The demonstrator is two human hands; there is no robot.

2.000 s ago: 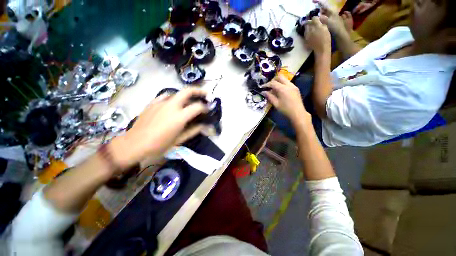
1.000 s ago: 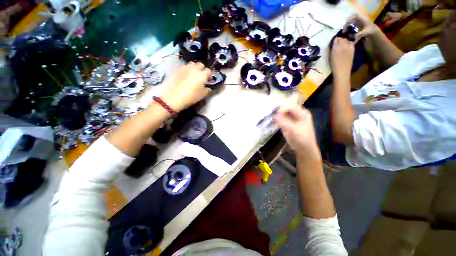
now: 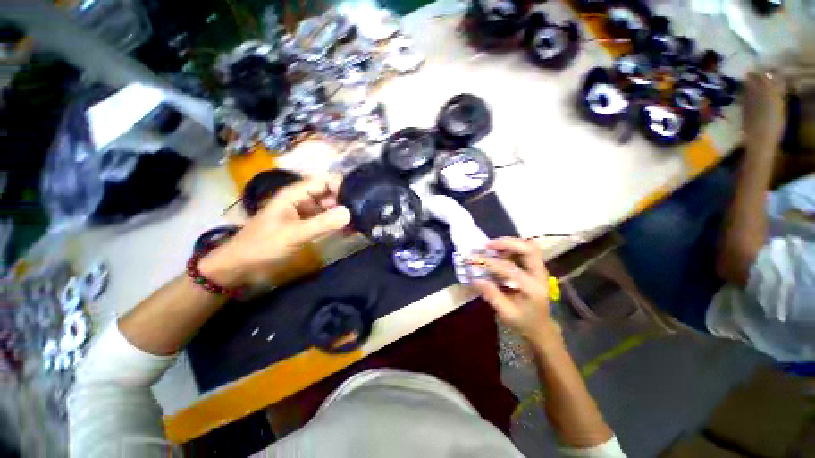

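Note:
My left hand [image 3: 290, 224], with a beaded bracelet, holds a black camera housing [image 3: 380, 201] by its left side above the mat. My right hand [image 3: 514, 282] holds a small silver LED board [image 3: 474, 266] between thumb and fingers, to the right of the housing. The black mat [image 3: 259, 326] lies along the table edge. On it sit a housing with a pale board [image 3: 420, 250] and a black round part [image 3: 338, 324]. A crumpled white cloth [image 3: 454, 219] lies behind my right hand. The held housing's far side details are blurred.
Several round units, one with a pale centre [image 3: 465, 170], stand behind the mat. A silver pile of loose boards [image 3: 331, 67] lies beyond. Clustered finished units [image 3: 661, 121] sit near a neighbour's arm [image 3: 760, 170]. A clear plastic bag [image 3: 80, 170] is at left.
The view has swung left. My left hand has come back from the units and now holds a black housing over the mat. My right hand has brought the silver board close to it.

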